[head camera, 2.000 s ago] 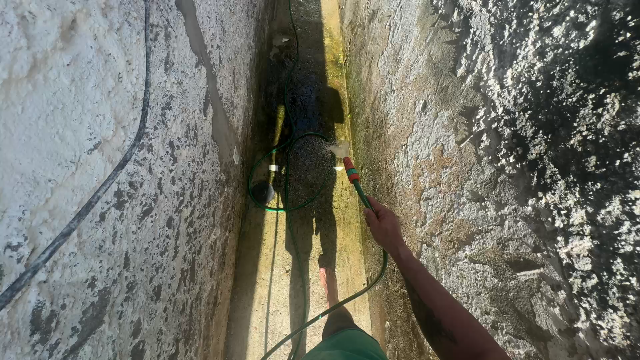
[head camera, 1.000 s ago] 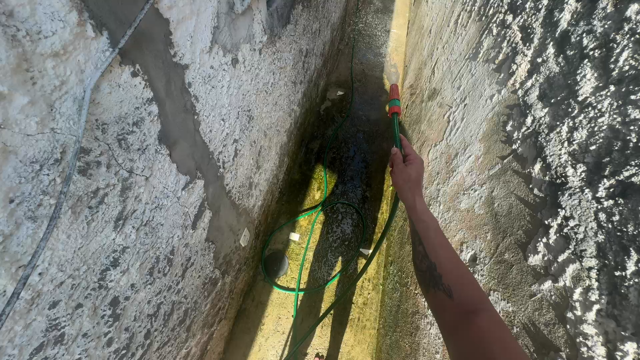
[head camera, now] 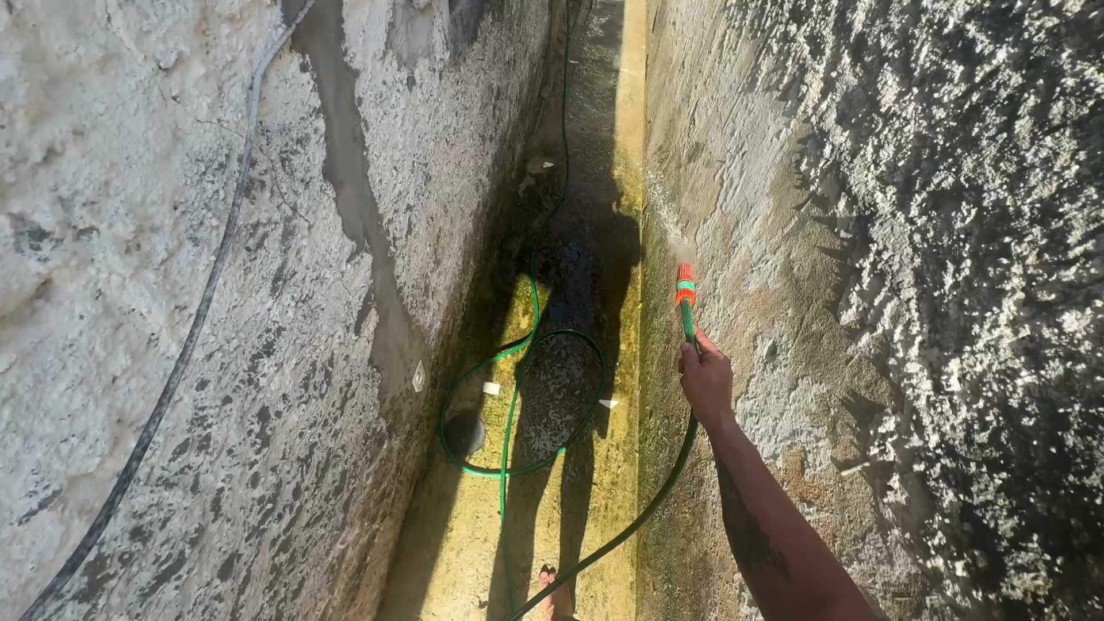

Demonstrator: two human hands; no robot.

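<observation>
My right hand [head camera: 707, 379] grips a green garden hose [head camera: 660, 496] just behind its orange and green spray nozzle [head camera: 686, 283]. Water sprays from the nozzle tip up and slightly left, along the foot of the rough right wall [head camera: 776, 345]. From the hand the hose curves down and left across the narrow concrete floor [head camera: 466, 535]. More of the green hose lies in loops on the wet floor and runs away toward the far end. My left hand is out of view.
A rough, patchy wall [head camera: 198, 362] rises on the left, with a dark cable [head camera: 216, 267] hanging along it. A round dark object or opening [head camera: 465, 433] lies by the hose loop, near small white pieces [head camera: 492, 388]. A bare foot [head camera: 552, 591] stands at the bottom.
The nozzle pointed toward the floor two seconds ago and up the passage one second ago; its spray now lies beside the right wall. The view has shifted. My right hand keeps its hold.
</observation>
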